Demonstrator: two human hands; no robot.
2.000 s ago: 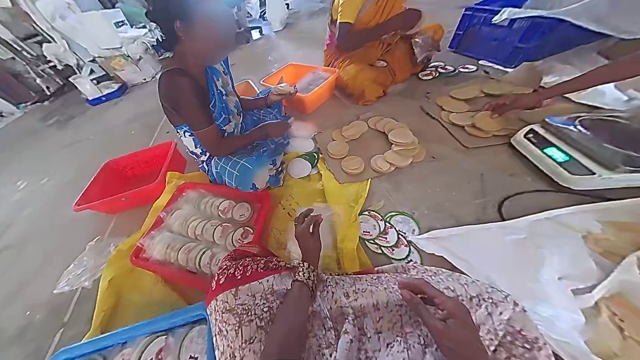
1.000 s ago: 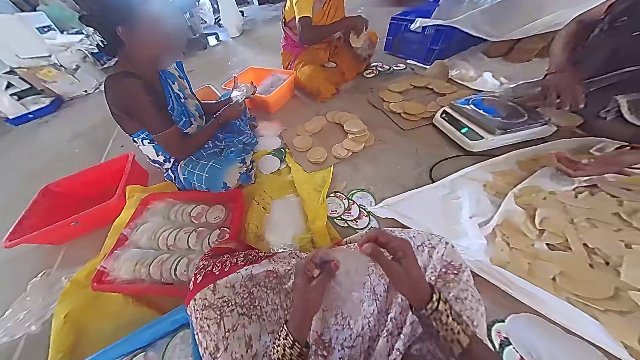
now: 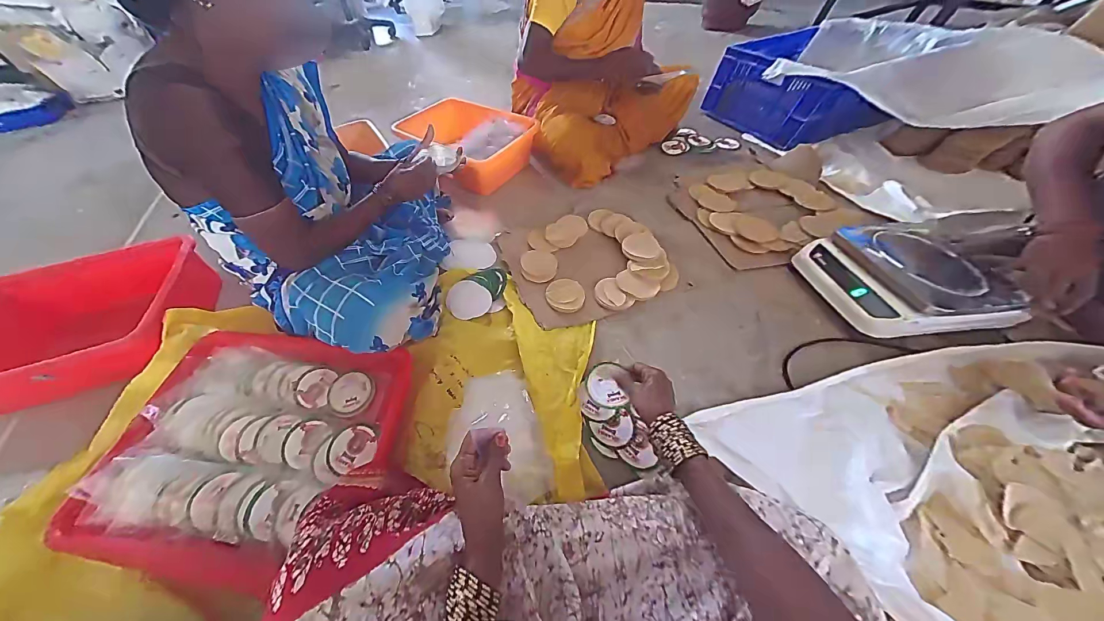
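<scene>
My left hand (image 3: 481, 466) is closed on the edge of a clear plastic bag (image 3: 496, 414), above the yellow sheet. A stack of clear plastic bags (image 3: 522, 435) lies on that sheet just behind it. To the right, my right hand (image 3: 651, 392) has its fingers on the rim of a round printed label (image 3: 608, 385), the top one of a loose pile of round labels (image 3: 614, 429) on the floor. At my left, a red tray (image 3: 392, 405) holds rows of bagged round packs (image 3: 250, 440) with labels.
A person in blue (image 3: 345, 267) sits ahead on the left, near an orange bin (image 3: 517, 155). Flat tan discs ring a cardboard sheet (image 3: 595, 280). A digital scale (image 3: 906, 285) stands at right, before a white sheet (image 3: 776, 414) with tan discs. An empty red crate (image 3: 103, 319) is far left.
My right hand has moved from near my left hand over my lap to the round labels. My left hand remains in front of me. The view has shifted.
</scene>
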